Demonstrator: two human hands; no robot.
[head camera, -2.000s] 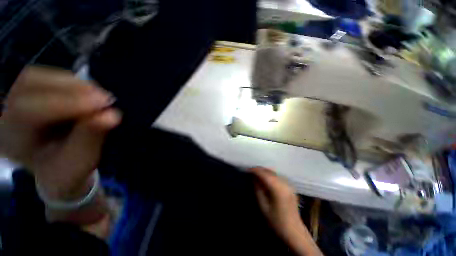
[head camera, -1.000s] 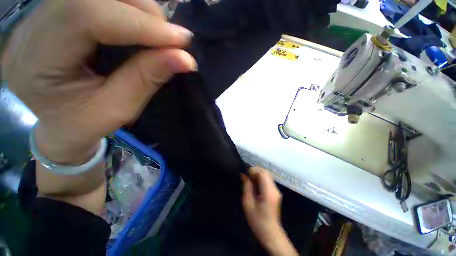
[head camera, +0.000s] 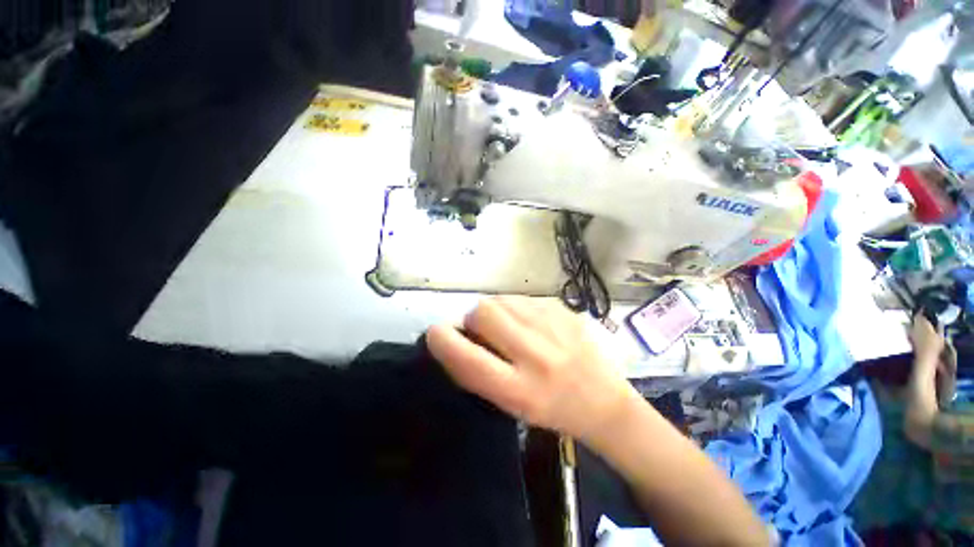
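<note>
My right hand (head camera: 534, 363) is at the front edge of the white table, with its fingers closed on the edge of a black fabric piece (head camera: 363, 438). The cloth hangs over the table edge and spreads left. My left hand is not in the picture. The off-white sewing machine (head camera: 609, 176) with blue "JACK" lettering stands beyond my right hand. No cloth lies under its needle area. More black cloth (head camera: 128, 171) covers the far left of the table.
Black scissors (head camera: 578, 267) lie under the machine arm. A smartphone (head camera: 664, 318) lies to their right. Yellow labels (head camera: 338, 124) are stuck on the white tabletop (head camera: 256, 278). Light-blue fabric (head camera: 801, 449) hangs at right. Another person's hand (head camera: 927, 347) shows at the far right.
My left hand has left the picture. The view has swung right, showing the whole machine and the light-blue fabric. My right hand still holds the black cloth, now at the table's front edge.
</note>
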